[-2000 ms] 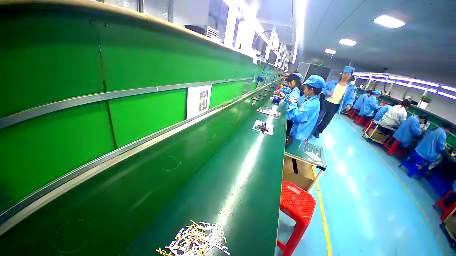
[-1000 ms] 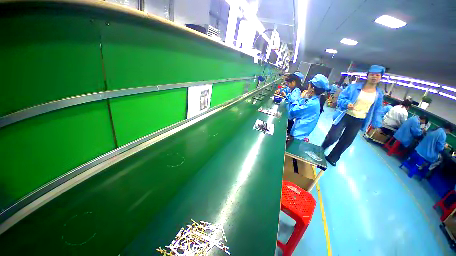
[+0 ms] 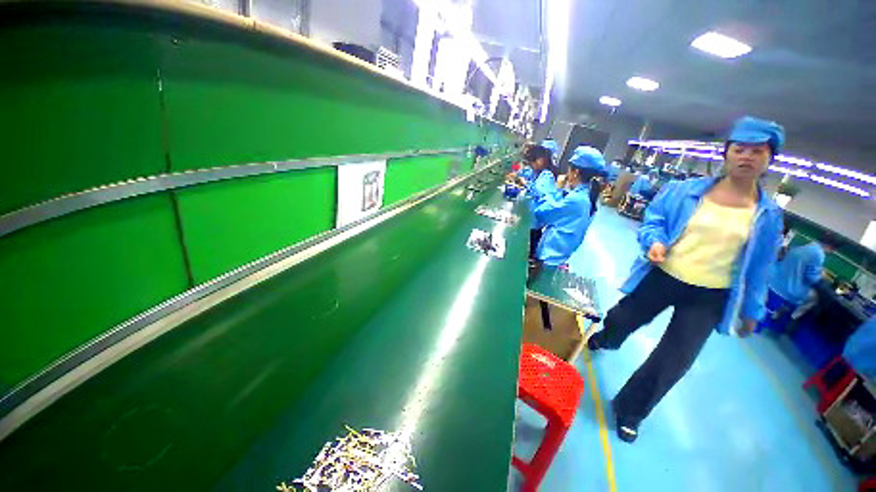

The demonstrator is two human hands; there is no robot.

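Note:
A loose, tangled pile of thin white, yellow and dark strips (image 3: 357, 463) lies on the shiny dark-green bench (image 3: 384, 336) at the bottom of the view, nearest in front of me. The picture's lower edge cuts close to the pile. Neither my left hand nor my right hand is in view.
A person in a blue smock and cap (image 3: 716, 240) walks in the aisle at right. A red stool (image 3: 549, 377) stands at the bench edge. Farther along are a small side table (image 3: 567, 288), small parts on white sheets (image 3: 486, 243) and seated workers (image 3: 567, 216). A posted sheet (image 3: 361, 193) hangs on the green panel.
The walking person has come much closer along the aisle. The view has turned slightly, so bench, stool and pile sit a little farther left. The pile looks unchanged.

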